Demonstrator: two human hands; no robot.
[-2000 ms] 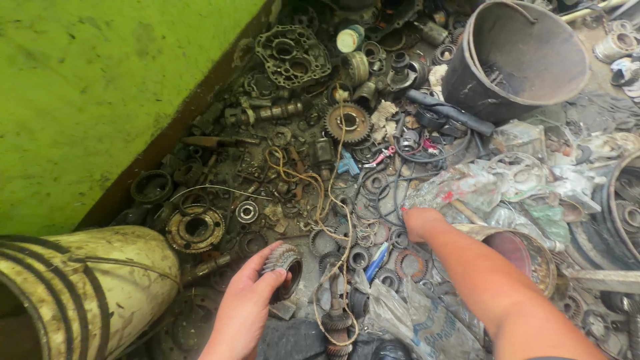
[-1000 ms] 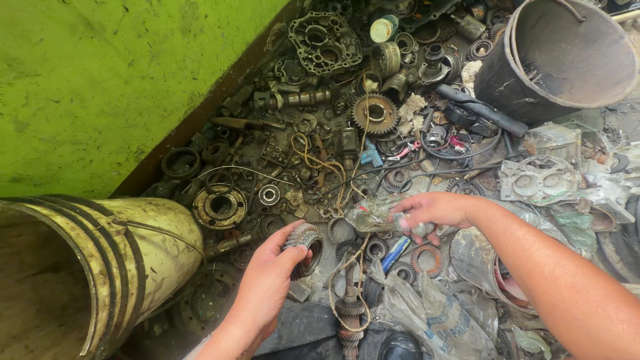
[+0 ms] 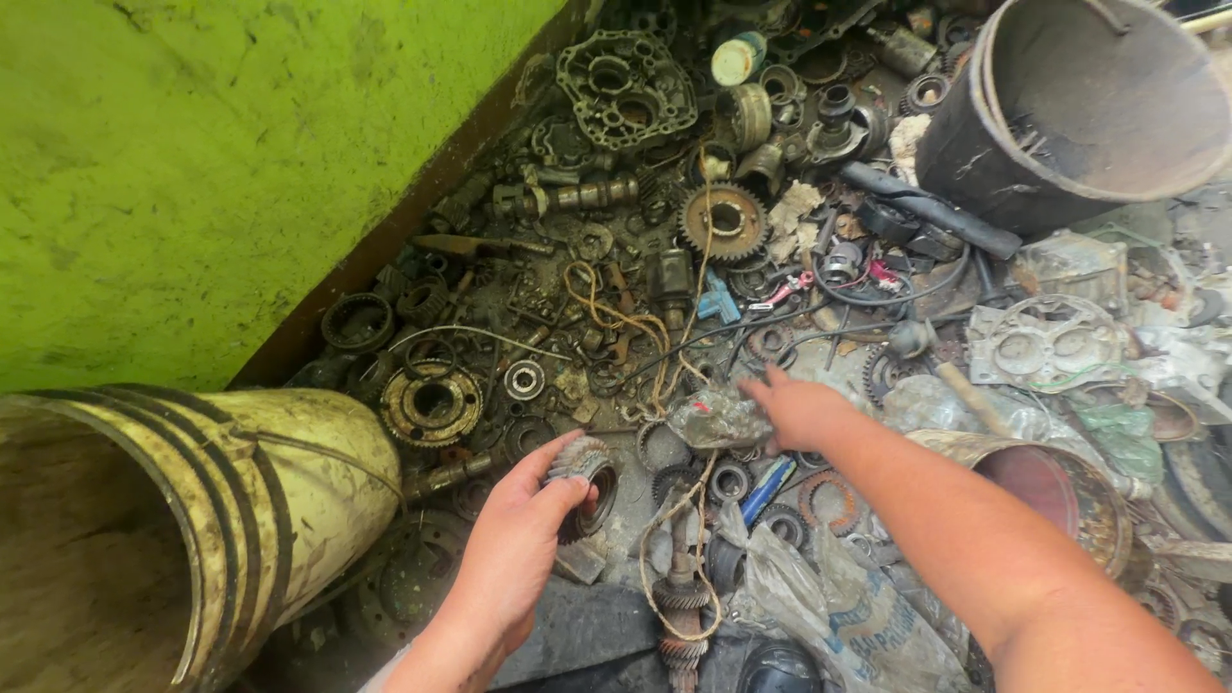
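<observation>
My left hand [image 3: 525, 529] holds a steel helical gear [image 3: 584, 486] between thumb and fingers, low in the middle of the view. Up and to the right, my right hand [image 3: 804, 409] reaches over the pile, its fingers against a crumpled clear plastic bag [image 3: 717, 416]; whether they grip it cannot be told. Below that bag lie a bearing ring [image 3: 729, 481] and a blue object [image 3: 768, 491]. A loop of twine [image 3: 647, 577] lies around part of a geared shaft [image 3: 681, 621] nearest me.
A tipped yellowish bucket [image 3: 327, 472] lies at the left by the green wall [image 3: 212, 173]. A dark bucket [image 3: 962, 144] stands at the upper right, a rusty can [image 3: 1097, 510] at the lower right. Gears, a housing plate [image 3: 626, 91], a toothed wheel [image 3: 724, 221] and cables cover the floor.
My right hand has moved left across the pile since the oldest frame. The clear bag by its fingers has shifted left from beneath the hand. My left hand still holds the gear.
</observation>
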